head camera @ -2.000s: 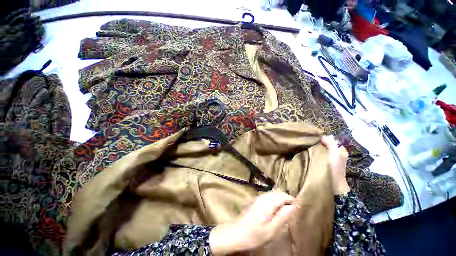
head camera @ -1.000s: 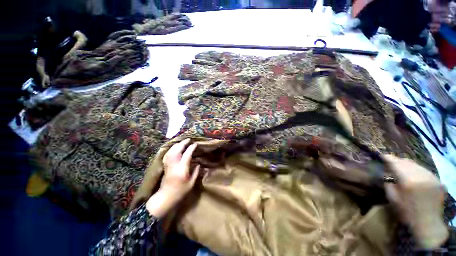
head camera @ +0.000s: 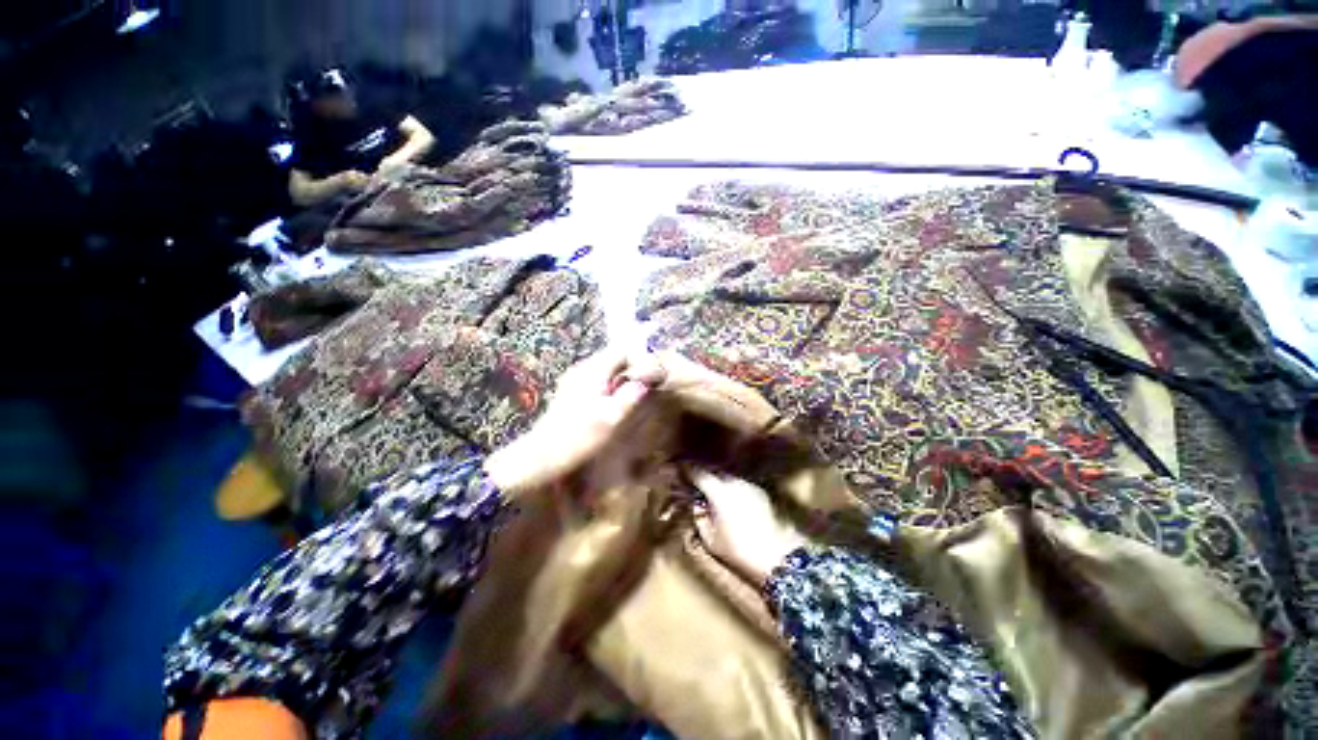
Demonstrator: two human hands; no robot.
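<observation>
A garment lies in front of me with its shiny gold-tan lining (head camera: 679, 622) outward, bunched and hanging over the near table side. My left hand (head camera: 578, 419) pinches the upper edge of the lining. My right hand (head camera: 740, 528) is just right of and below it, its fingers closed on a fold of the lining and partly hidden in it. Another patterned jacket (head camera: 925, 318) lies flat behind, with a black hanger hook (head camera: 1077, 162) at its collar and a tan strip of lining along its front.
Another patterned garment (head camera: 419, 362) lies at the left, a bunched pile (head camera: 463, 195) behind it. A person (head camera: 354, 152) is at the far left. A long dark rod (head camera: 867, 169) crosses the white table (head camera: 867, 109). A spray bottle (head camera: 1071, 44) stands at the back.
The view has swung left. Both hands have come together on the lining left of centre; the right hand has left the hanger area at the right. The lining is now gathered between the hands.
</observation>
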